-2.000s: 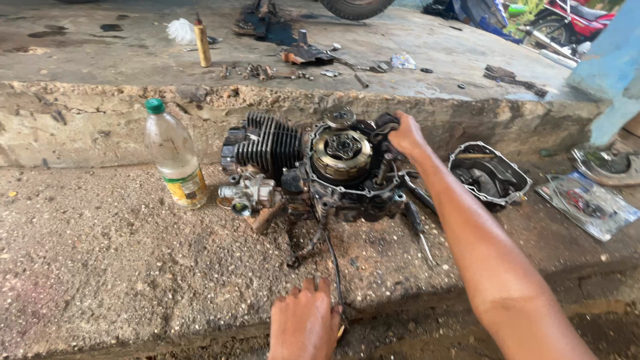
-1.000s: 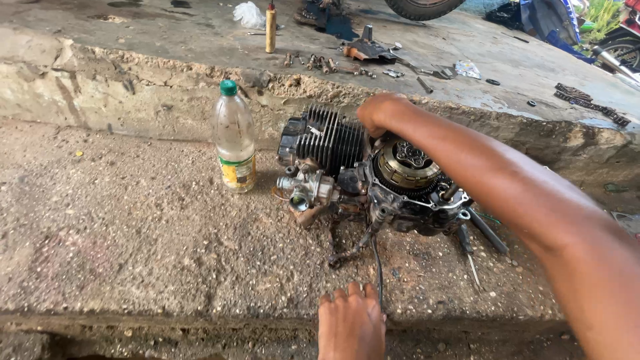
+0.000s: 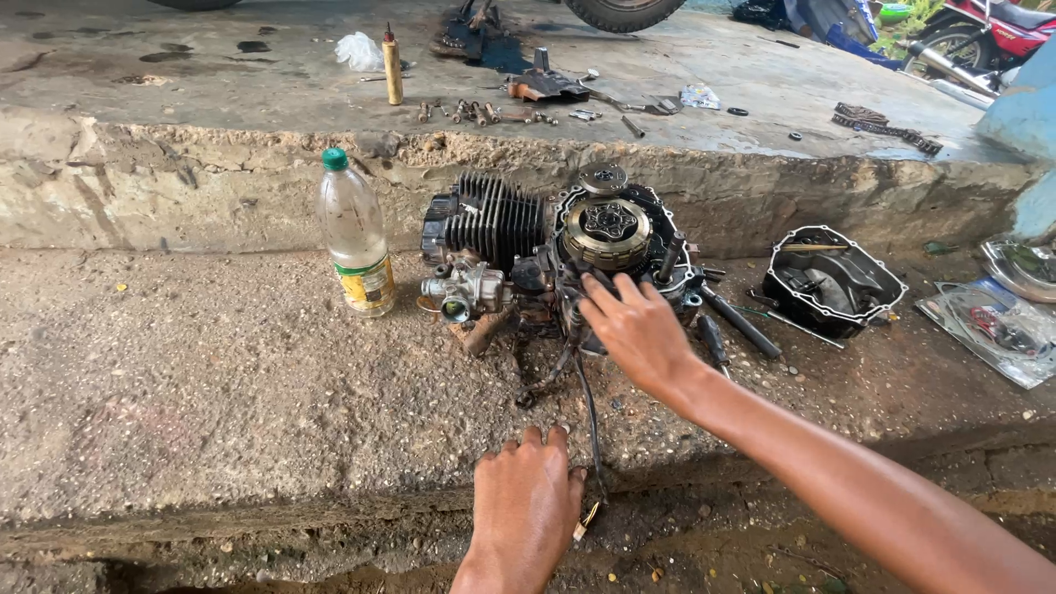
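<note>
A motorcycle engine with its side open lies on the concrete step, its finned cylinder to the left and its clutch basket facing up. A round metal cover rests at the crankcase's far rim. A carburetor is attached at the near left. My right hand lies on the near side of the crankcase, fingers spread, with nothing seen in it. My left hand rests on the step's front edge, fingers bent, beside the engine's black cable; its palm is hidden.
A plastic bottle stands left of the engine. To the right lie a screwdriver, a black bar, the crankcase cover and a bagged gasket set. Bolts, a glue-like tube and a chain are on the upper ledge.
My right hand has moved from the far side of the engine, where it was between cylinder and clutch, to the crankcase's near side. My left hand stays near the step's edge.
</note>
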